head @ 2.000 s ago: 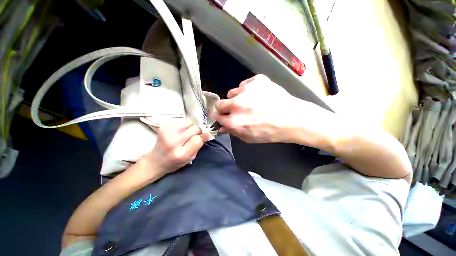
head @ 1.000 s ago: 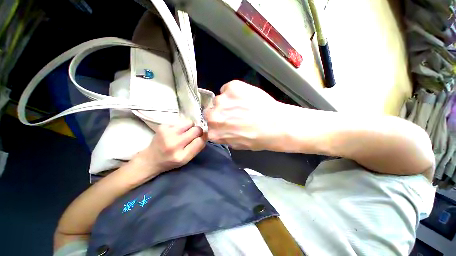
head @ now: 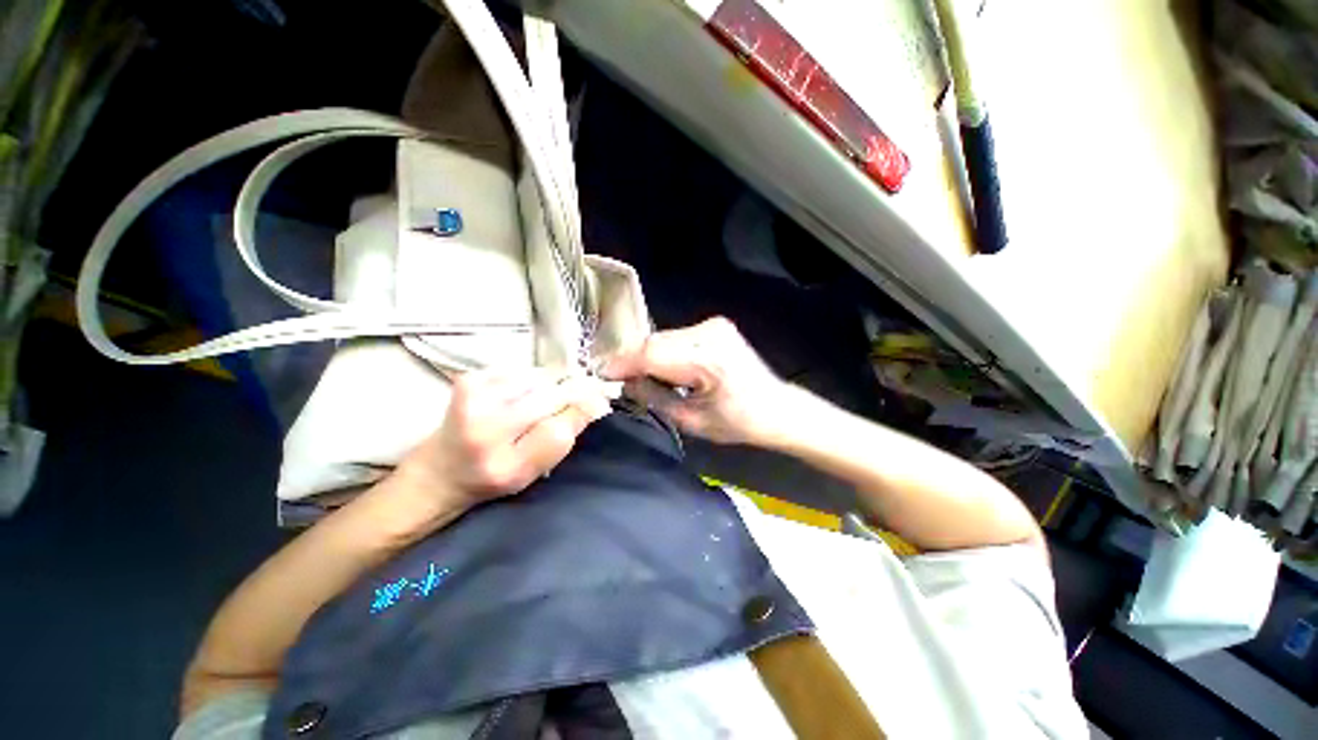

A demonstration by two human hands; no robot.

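Observation:
The beige tote bag (head: pixel 369 398) lies on my lap against the navy apron (head: pixel 535 578), with its flap and small blue snap (head: pixel 447 221) facing up. Its thin straps (head: pixel 109 268) loop out to the left. My left hand (head: pixel 506 429) pinches the near end of the bag's top edge (head: pixel 590 379). My right hand (head: pixel 708 379) has its fingertips at the same corner, touching or very near it. A thin dark loop hangs by the right fingers; what it is cannot be told. The exact grip of the right fingertips is partly hidden.
A pale worktable (head: pixel 1077 231) stands at the upper right. A dark red bar (head: pixel 810 90) lies along its edge beside a black-gripped tool (head: pixel 981 181). Stacked beige bags (head: pixel 1229 390) are at far right, above a white sheet (head: pixel 1203 586). More greyish material hangs at far left.
My right elbow has drawn in from the table side, and my right hand has turned and opened slightly at the corner. My left hand keeps its pinch. The view has shifted a little.

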